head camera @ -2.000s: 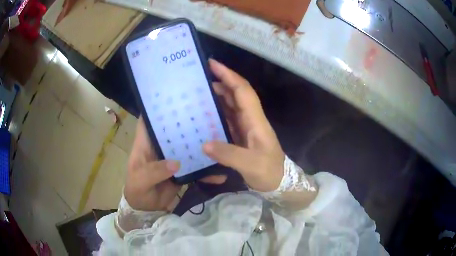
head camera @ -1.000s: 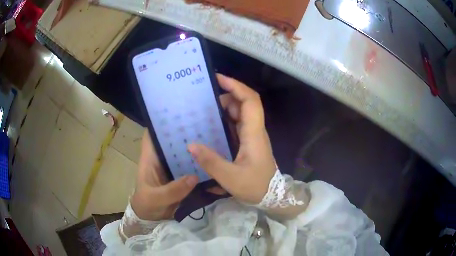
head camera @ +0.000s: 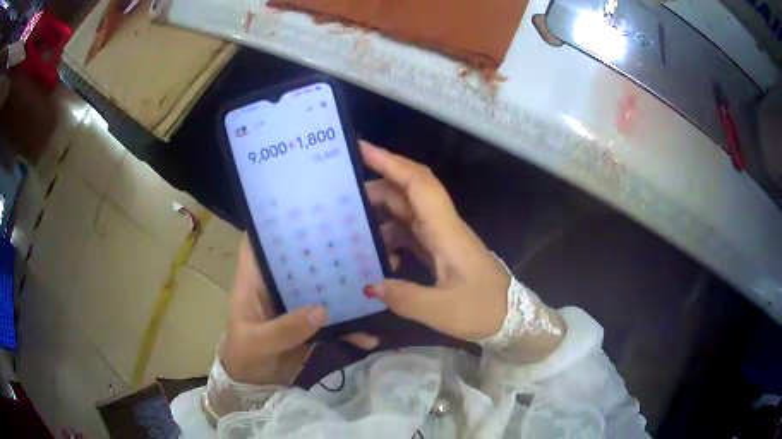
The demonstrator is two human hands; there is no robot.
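A smartphone (head camera: 300, 206) in a black case is held upright in front of me, its lit screen showing a calculator with "9,000+1,800" and a smaller, fainter result below. My left hand (head camera: 266, 321) grips its lower left side, with the thumb over the bottom of the screen. My right hand (head camera: 437, 257) is at its right side, fingers behind the edge and thumb at the lower right of the screen. Both hands are bare, with white lace cuffs at the wrists.
Rust-brown fabric (head camera: 420, 26) with frayed edges lies on the white table (head camera: 549, 129) beyond the phone. Red-handled snips (head camera: 729, 133) lie at the right by the grey machine bed (head camera: 660, 51). A tan board (head camera: 146, 64) is at upper left. A cardboard box (head camera: 141, 411) stands on the tiled floor.
The calculator line has gone from "9,000+" to "9,000+1" to "9,000+1,800". My right thumb has moved right and down to the screen's lower right. The phone sits slightly lower than at first.
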